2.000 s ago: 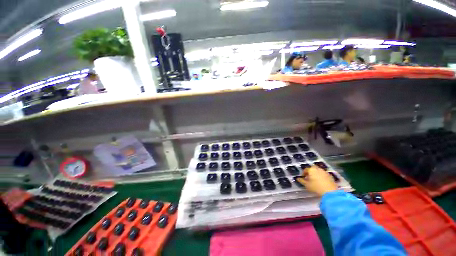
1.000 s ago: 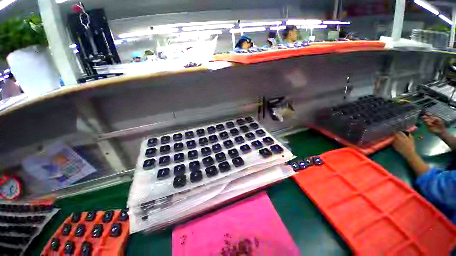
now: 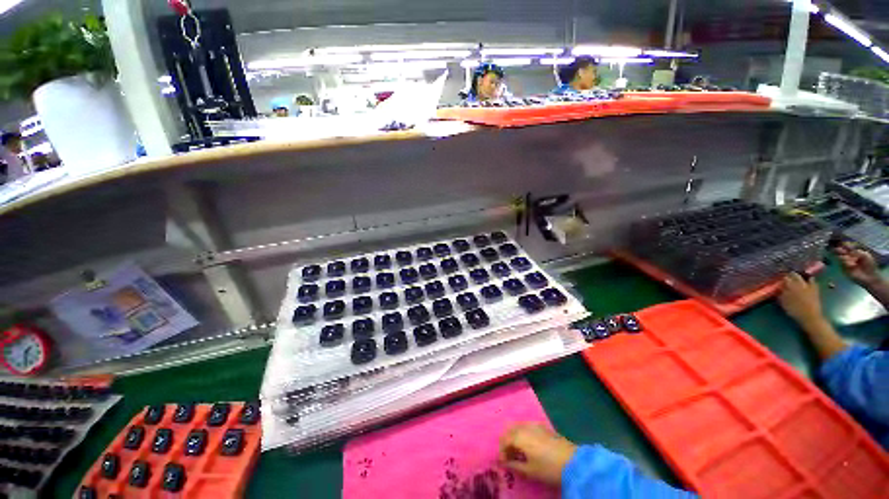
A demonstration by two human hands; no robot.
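Observation:
My right hand (image 3: 534,453), bare with a blue sleeve, is over the right part of the bright pink mat (image 3: 419,429). Its fingers are curled down beside a patch of tiny dark parts (image 3: 473,484); whether they pinch one is too small to tell. My left hand is not in view. Behind the mat, a stack of white blister trays (image 3: 312,365) bears rows of glossy black device housings (image 3: 394,342), with gaps in the front rows.
A red compartment tray (image 3: 712,380) is at right, several black units by its upper left corner. A filled red parts tray (image 3: 210,468) and a pale blister tray (image 3: 58,453) are at left. A neighbour's hands (image 3: 804,297) are by stacked clear trays (image 3: 731,249). A shelf (image 3: 292,151) runs above.
My right hand was at the white tray's front right units, then out of view, and is now over the pink mat. The view has turned right, and a gap shows where the hand was.

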